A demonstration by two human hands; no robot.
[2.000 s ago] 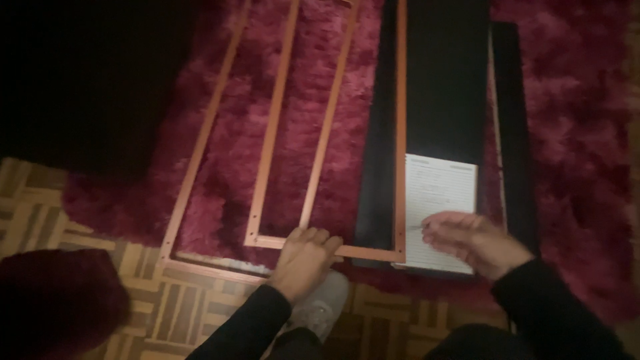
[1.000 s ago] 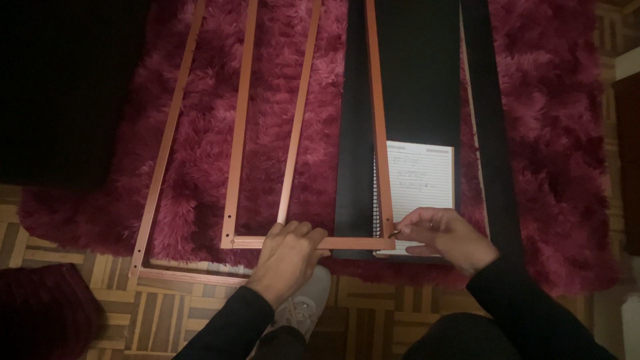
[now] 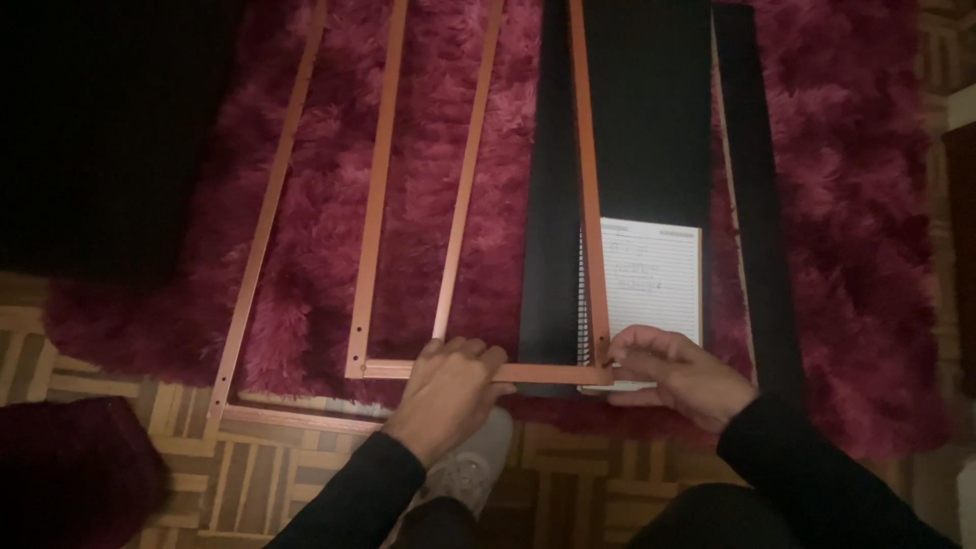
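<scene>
My left hand [image 3: 454,389] grips the short end bar of a copper-coloured metal frame [image 3: 545,374], near the bar's middle. At the frame's near right corner is my right hand [image 3: 679,374], its thumb and fingertips pinched at the corner; a small dark piece, too small to name, seems to be between them. Holes show in the frame's side bars close to both near corners. A second copper-coloured frame [image 3: 263,206] lies partly beneath, farther left. Under the right side bar rests an open spiral notebook [image 3: 656,305] with handwriting on its lined page.
Long black panels [image 3: 648,114] lie on a shaggy crimson rug [image 3: 846,229]; another narrow black panel [image 3: 751,191] is at their right. Parquet floor [image 3: 282,488] borders the rug. A grey shoe [image 3: 473,465] stands below the frame. A dark red object [image 3: 76,473] sits at lower left.
My right hand has moved left from over the notebook to the frame's near right corner. My left hand keeps its hold on the end bar. The view has shifted somewhat.
</scene>
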